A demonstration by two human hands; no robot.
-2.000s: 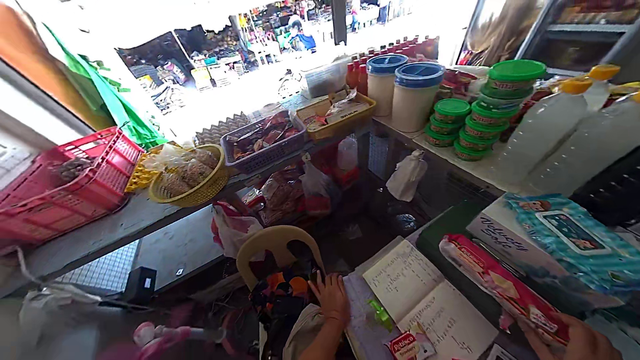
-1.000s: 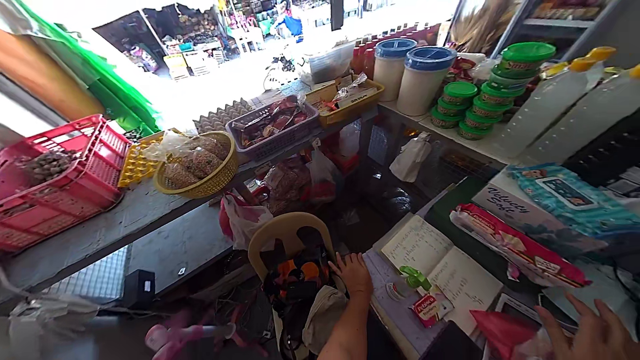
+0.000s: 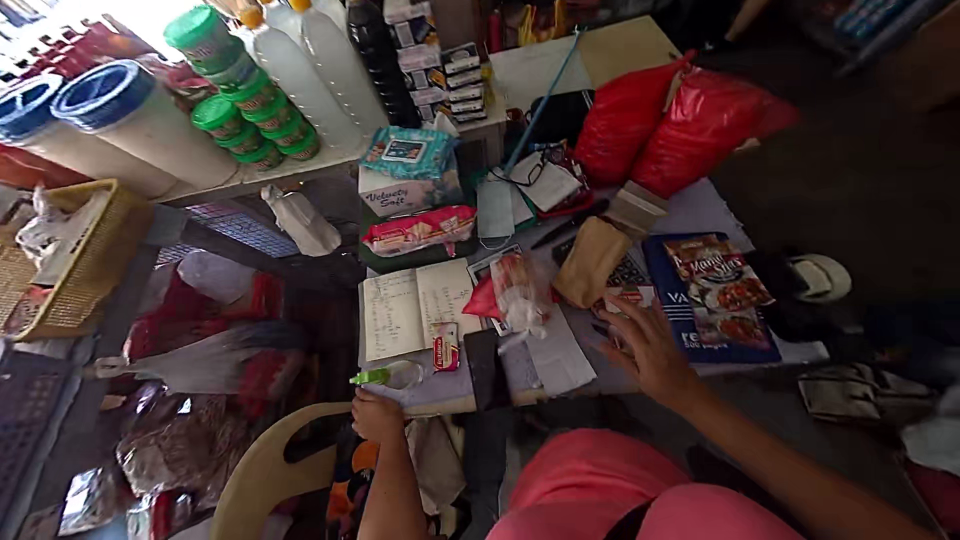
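Note:
My left hand (image 3: 377, 416) rests at the table's near edge, fingers curled, beside a clear container with a green top (image 3: 386, 375); whether it grips anything is hidden. My right hand (image 3: 637, 337) is over the table with its fingers apart, just below a brown paper bag (image 3: 592, 261) and near a dark object. Between the hands lie an open notebook with handwriting (image 3: 416, 307), a small red and yellow packet (image 3: 445, 347), a black wallet-like item (image 3: 486, 367) and a clear plastic bag of goods (image 3: 517, 292). Seasoning packets (image 3: 720, 281) lie on a blue pad (image 3: 675, 330).
Behind the notebook are a pink biscuit pack (image 3: 420, 229) and a tissue box (image 3: 409, 196) with wipes on top. Red plastic bags (image 3: 675, 124) stand at the back right. Green-lidded tubs (image 3: 255, 112) and large bottles line the shelf. A beige chair (image 3: 262, 472) is at the lower left.
The view has swung far to the right. My left hand is now closer to the green-topped container. My right hand, near the red plastic a second ago, is beside the brown paper bag.

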